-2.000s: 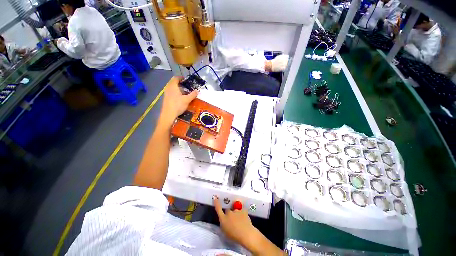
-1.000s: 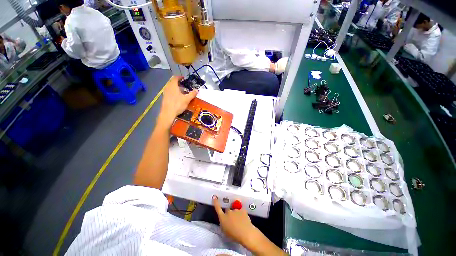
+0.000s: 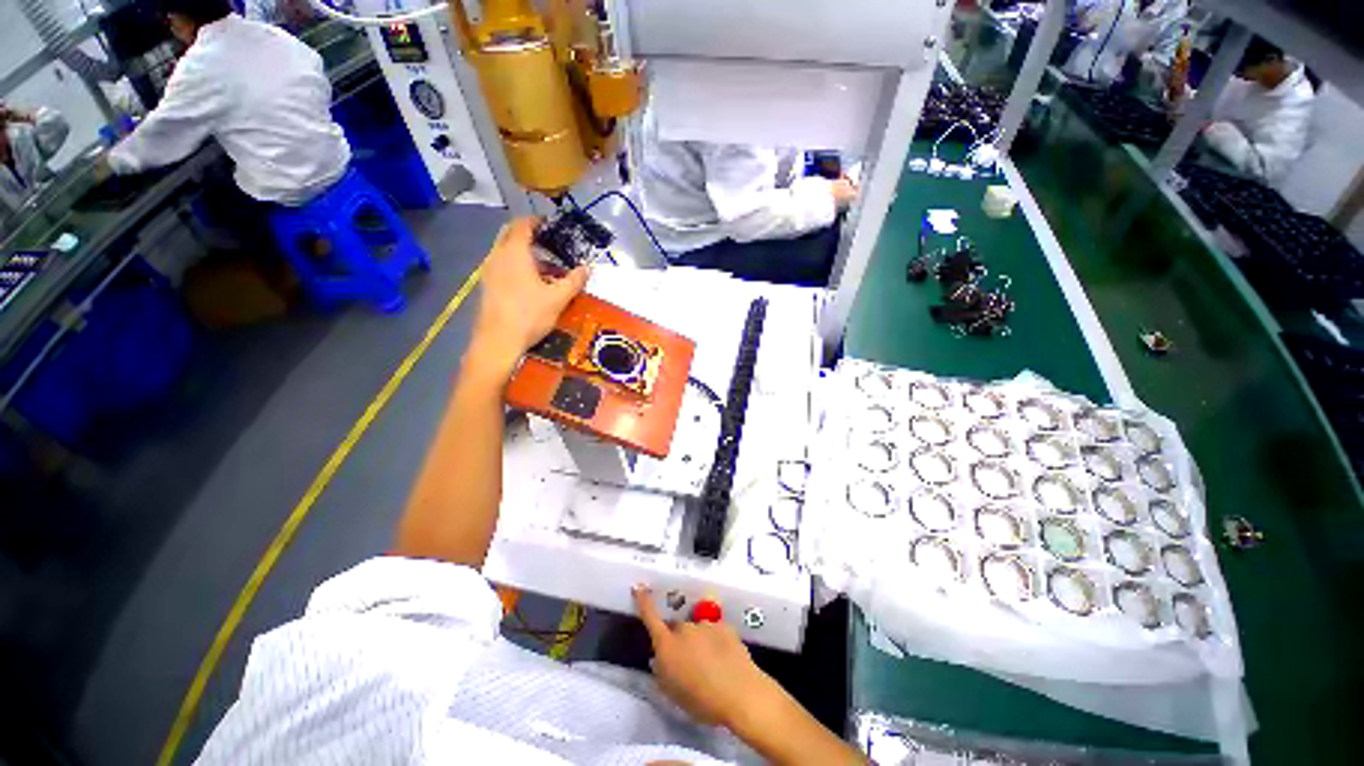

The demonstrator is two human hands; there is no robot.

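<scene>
The orange-brown press fixture (image 3: 658,419) sits on the white press machine (image 3: 546,557). A ring housing (image 3: 619,358) with a dark centre lies in its nest, and two black pads are to its left. My left hand (image 3: 524,299) grips a black part (image 3: 573,240) at the back left of the fixture; its fingertips are partly hidden. My right hand (image 3: 700,659) holds nothing; its index finger touches a start button on the machine's front edge, left of the red emergency stop (image 3: 706,611).
The gold press head (image 3: 542,127) hangs above and behind the fixture. A black bar (image 3: 733,434) lies on the base. Right, a housing sheet (image 3: 957,591) with rows of rings covers part of the green bench (image 3: 935,673). People in white smocks sit behind and far left.
My hands and the fixture stay nearly in place. The person behind the press has shifted an arm, and the person at far left now reaches further left.
</scene>
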